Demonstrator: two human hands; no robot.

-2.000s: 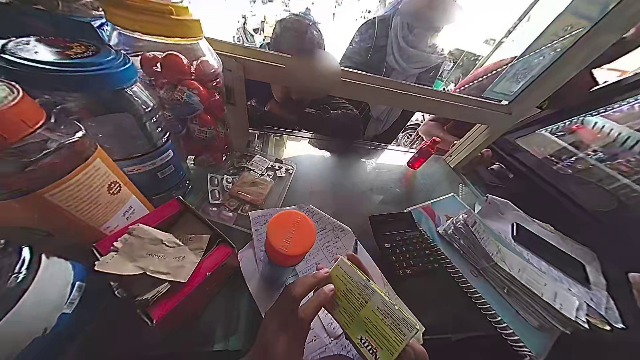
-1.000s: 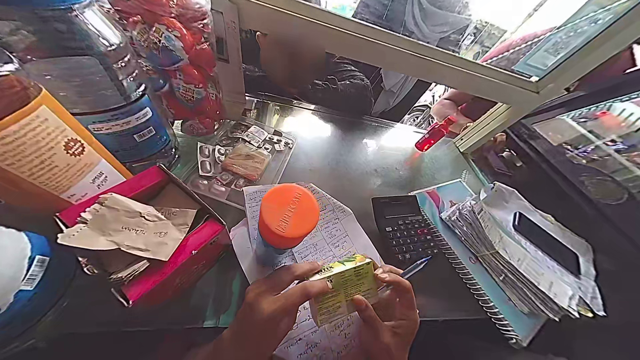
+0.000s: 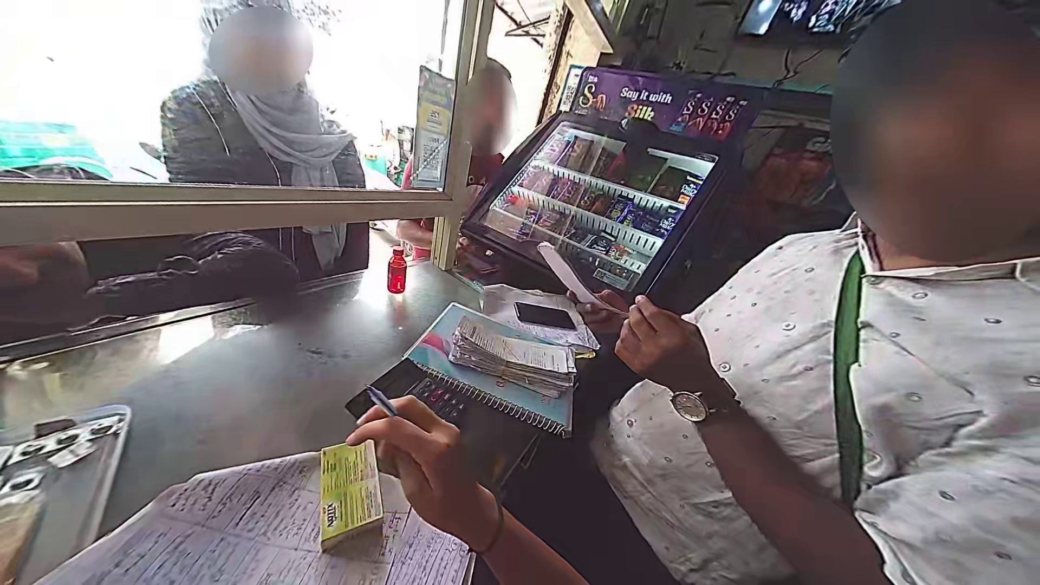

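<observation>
My right hand [image 3: 426, 459] holds a blue pen [image 3: 380, 400] between its fingers, pointing up and left. Just left of its fingers, a yellow-green carton [image 3: 351, 494] lies on handwritten sheets of paper [image 3: 219, 528]. Whether a fingertip touches the carton's top edge is hard to tell. A black calculator [image 3: 443, 396] lies behind the hand, partly covered by it and by a spiral notebook [image 3: 443, 333]. My left hand is out of the frame.
A bundle of paper slips [image 3: 512, 357] rests on the notebook, near a black phone [image 3: 544, 315]. A red bottle [image 3: 396, 270] stands by the window frame. At right, a co-worker holds a paper [image 3: 569, 276]. A tray with blister packs [image 3: 106, 455] lies left. People stand beyond the glass.
The carton, held in both hands before, now lies on the papers. My right hand has taken the pen, and my left hand has left view. The view has swung right, bringing in the co-worker.
</observation>
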